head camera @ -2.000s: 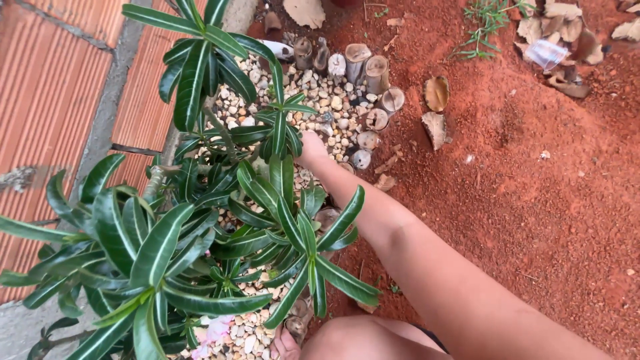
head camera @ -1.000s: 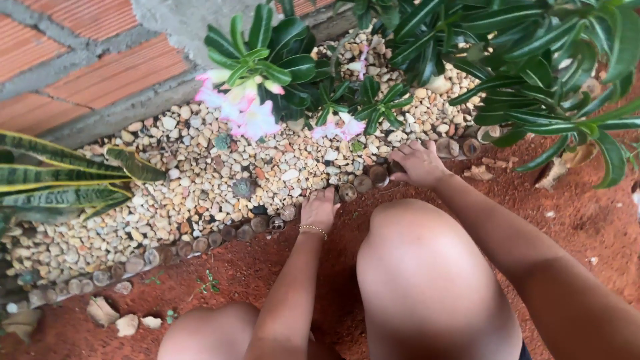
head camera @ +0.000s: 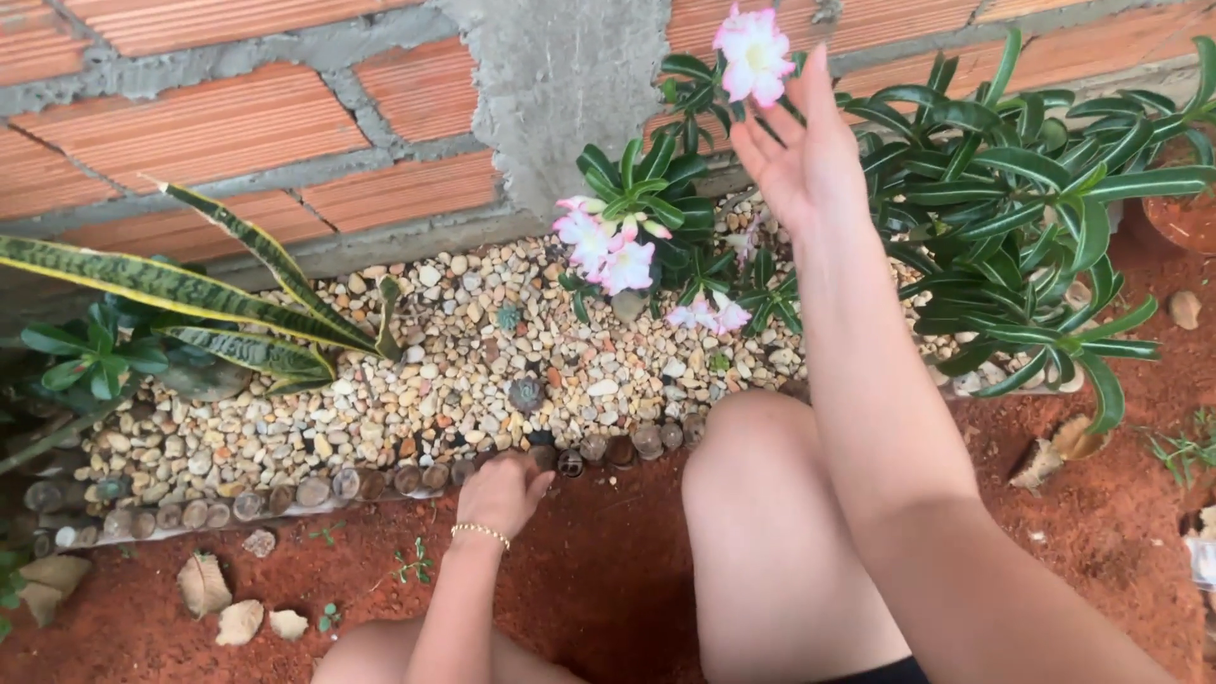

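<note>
My right hand [head camera: 803, 157] is raised, palm up and fingers apart, just beneath a pink and white desert rose flower [head camera: 753, 55]; its fingertips are at the bloom's lower edge, and whether they touch it I cannot tell. My left hand [head camera: 503, 489], with a gold bracelet [head camera: 481, 534] at the wrist, rests at the log-stake edging [head camera: 408, 479] of a pebble bed [head camera: 446, 380]. Its fingers are curled down and partly hidden. More pink and white flowers [head camera: 608, 249] hang over the pebbles between the hands. A small rosette succulent [head camera: 526, 393] grows near the left hand.
A hollow-brick wall [head camera: 199, 128] with a mortar column [head camera: 570, 85] runs behind the bed. A snake plant [head camera: 256, 309] stands at the left, and leafy desert rose branches [head camera: 1026, 209] spread at the right. Dry leaves [head camera: 203, 584] lie on red soil [head camera: 608, 570] in front.
My right hand has risen from the stake edging to the upper flower. The left hand is still at the edging. The view has swung widely, from the leafy plant to the whole bed.
</note>
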